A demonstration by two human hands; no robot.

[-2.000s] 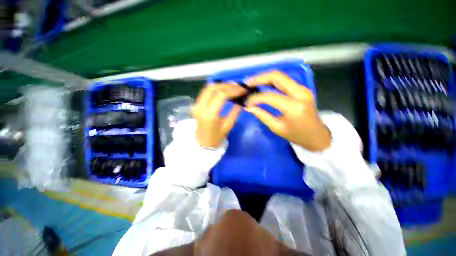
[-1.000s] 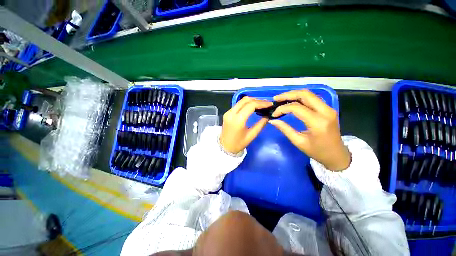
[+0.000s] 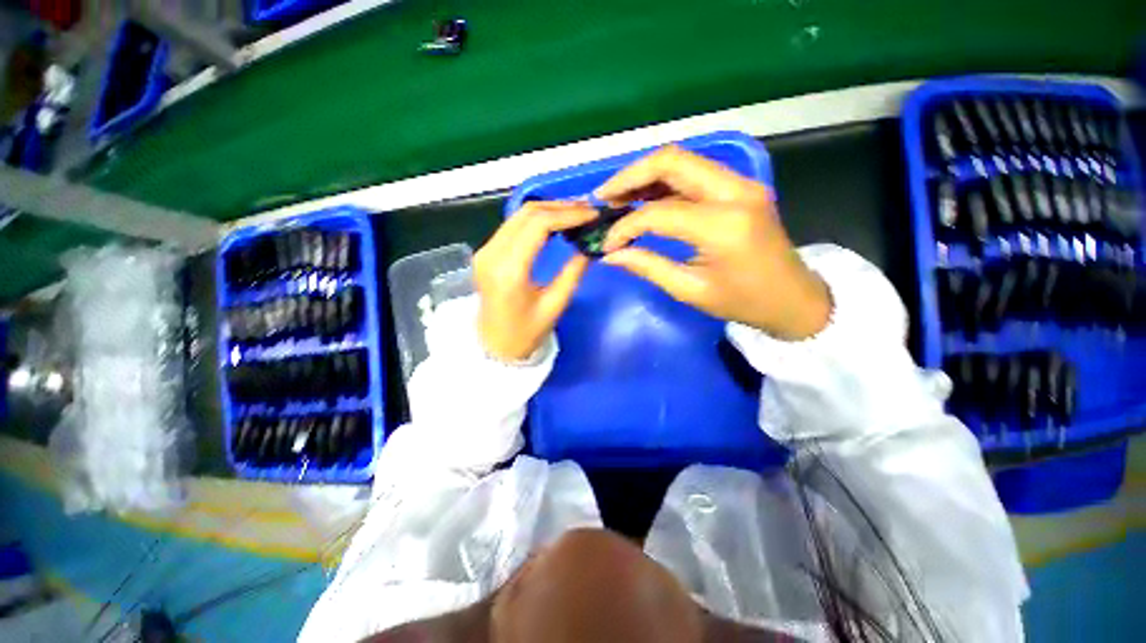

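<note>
A small black housing [image 3: 596, 231] with a bit of green on its near face is held between both hands, above the far part of a blue work tray [image 3: 628, 377]. My left hand [image 3: 530, 276] grips its left end with thumb and fingertips. My right hand [image 3: 719, 245] holds its right end with thumb and fingers. The fingers hide part of the housing, and I cannot tell whether the green part is seated in it.
A blue tray with rows of black units [image 3: 299, 339] is at left, another [image 3: 924, 251] at right. A clear plastic box [image 3: 409, 302] is left of the work tray. Clear crinkled plastic [image 3: 126, 377] lies far left. A small dark item [image 3: 447, 35] is on the green conveyor belt [image 3: 540, 101].
The view has shifted, so trays and hands sit further left and higher. The green on the housing now shows. Both hands still hold it. The dark item on the belt appears further left.
</note>
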